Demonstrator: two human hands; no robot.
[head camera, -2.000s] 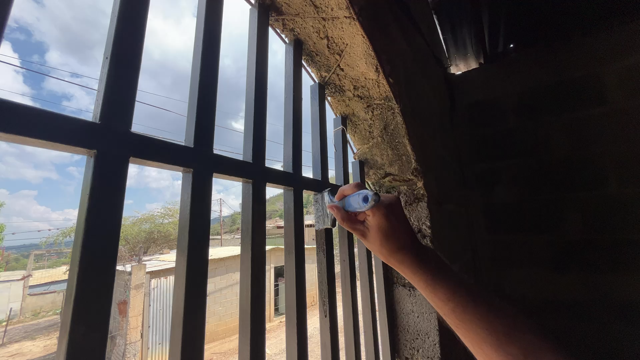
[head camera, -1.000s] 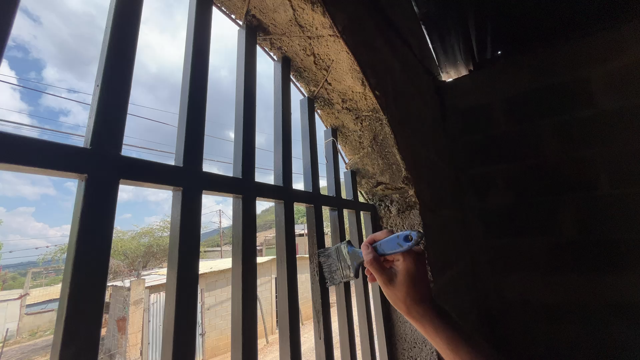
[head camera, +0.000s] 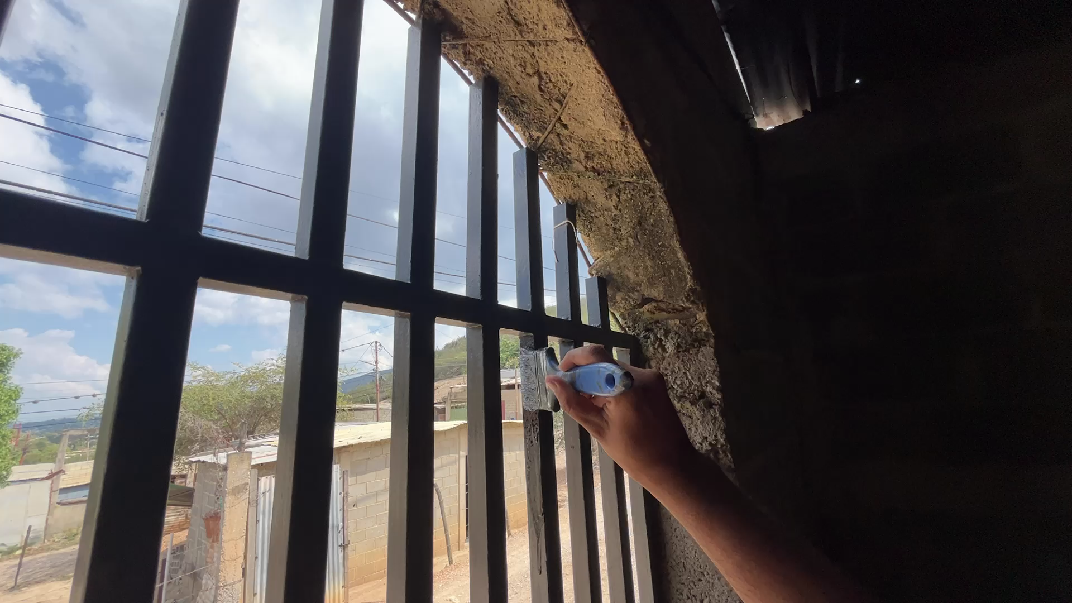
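My right hand (head camera: 628, 410) grips the blue handle of a paintbrush (head camera: 595, 379) at the right part of a dark metal window grille (head camera: 368, 289). The brush's flat bristle head lies against a vertical bar (head camera: 544, 486), just below the horizontal crossbar. That bar has dark, uneven streaks under the brush. Several upright bars stand to the left and right of it, some with lighter grey side faces. My left hand is not in view.
A rough concrete arch (head camera: 603, 159) curves around the grille's right side, beside a dark block wall (head camera: 904, 335). A thin wire (head camera: 568, 224) loops on one bar top. Outside are a block building (head camera: 368, 494), a dirt road and overhead cables.
My right hand and the brush have moved up along the bar, from well below the crossbar a second ago to just beneath it.
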